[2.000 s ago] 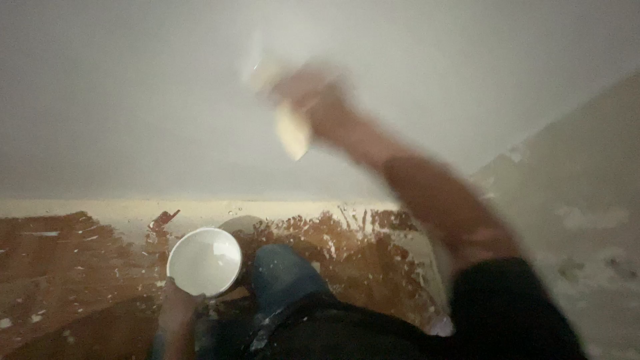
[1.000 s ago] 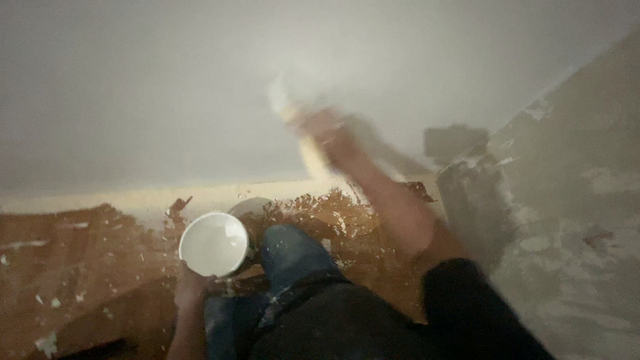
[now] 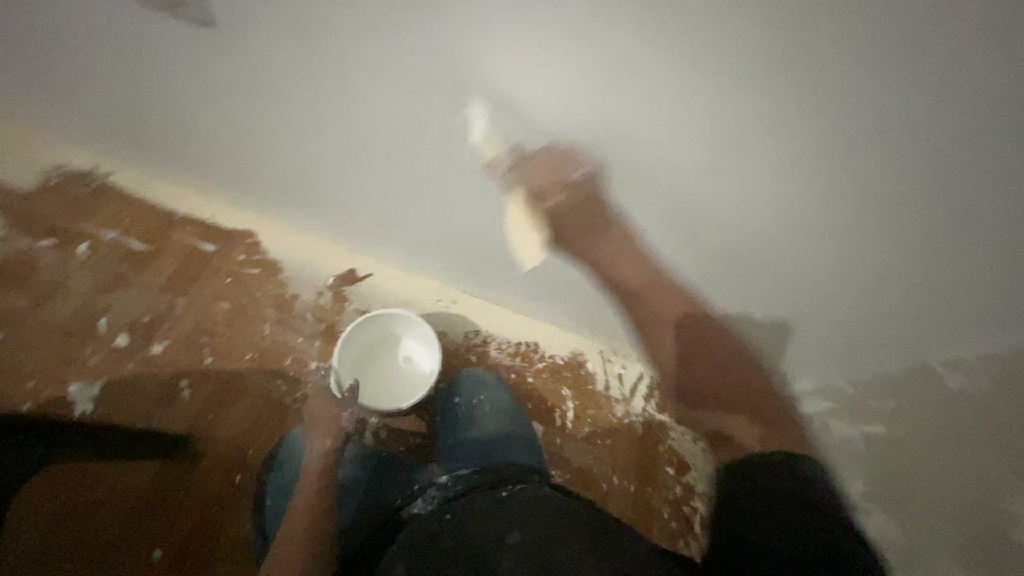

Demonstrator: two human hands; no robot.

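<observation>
My left hand (image 3: 332,404) holds a round white bucket (image 3: 387,360) by its rim, thumb over the edge, low and left of centre beside my knees. Pale material shows inside it. My right hand (image 3: 564,192) is raised in front of the pale wall and grips a paintbrush (image 3: 526,230) with a pale handle. The brush's white tip points up and left, close to the wall. Motion blurs this hand and the brush, so whether the tip touches the wall cannot be told.
A pale wall (image 3: 336,144) rises ahead, with a cream strip (image 3: 400,280) along its foot. The brown floor (image 3: 160,320) bears many white splashes. A patchy grey surface (image 3: 944,448) lies at the lower right. A dark shape (image 3: 88,448) reaches in at the lower left.
My right hand has kept moving about in front of the wall with the brush in it. My left hand still holds the bucket. The view has turned, so the wall's foot now slants.
</observation>
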